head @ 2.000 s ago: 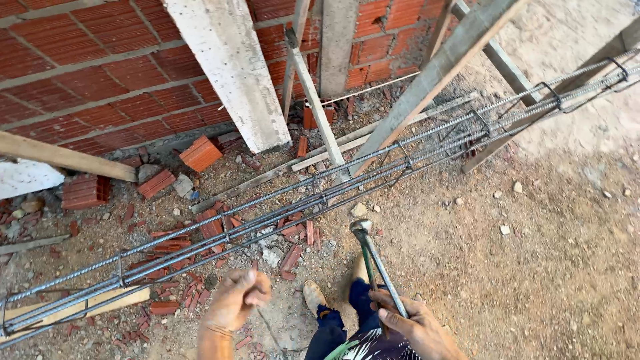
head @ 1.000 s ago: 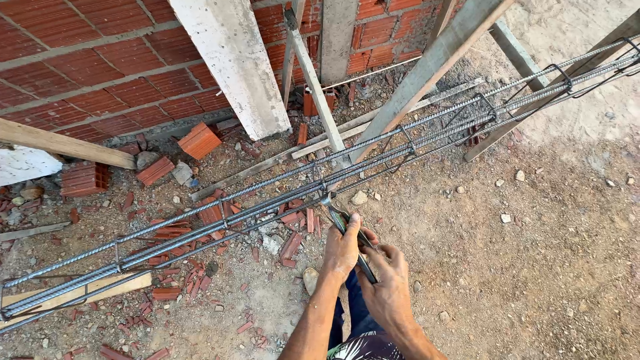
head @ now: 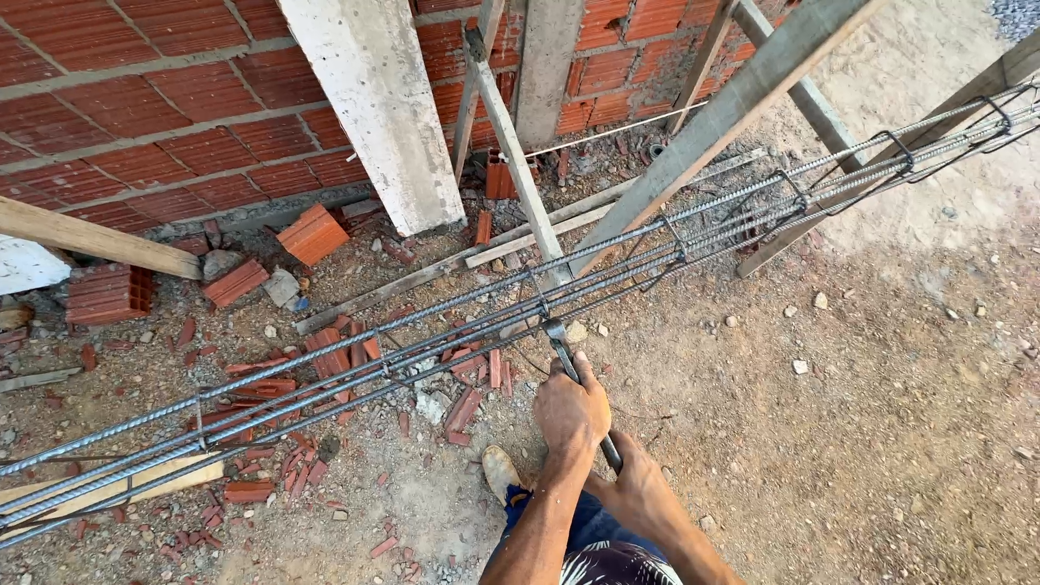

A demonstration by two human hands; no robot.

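A long cage of ribbed steel rebar point(head: 455, 302) with wire stirrups runs diagonally across the view. Pincers point(head: 563, 345), apparently end-cutting nippers, have their jaws at a stirrup point(head: 543, 305) on the lower bars. My left hand point(head: 572, 406) is wrapped round the handles near the head. Lower down, my right hand point(head: 638, 487) grips the handle ends. A thin piece of wire curves beside my left hand; whether the jaws hold wire cannot be seen.
Behind the cage stands a red hollow-brick wall point(head: 203, 97). A white-faced board point(head: 382, 106) and wooden props point(head: 723, 122) lean there. Broken bricks point(head: 313, 234) and wood strips lie on the dirt. My boot point(head: 500, 471) is below the cage.
Two seconds ago my left hand was apart from the pincers, and my right hand held them below the cage. Now both hands are on the handles, with the jaws at the bars.
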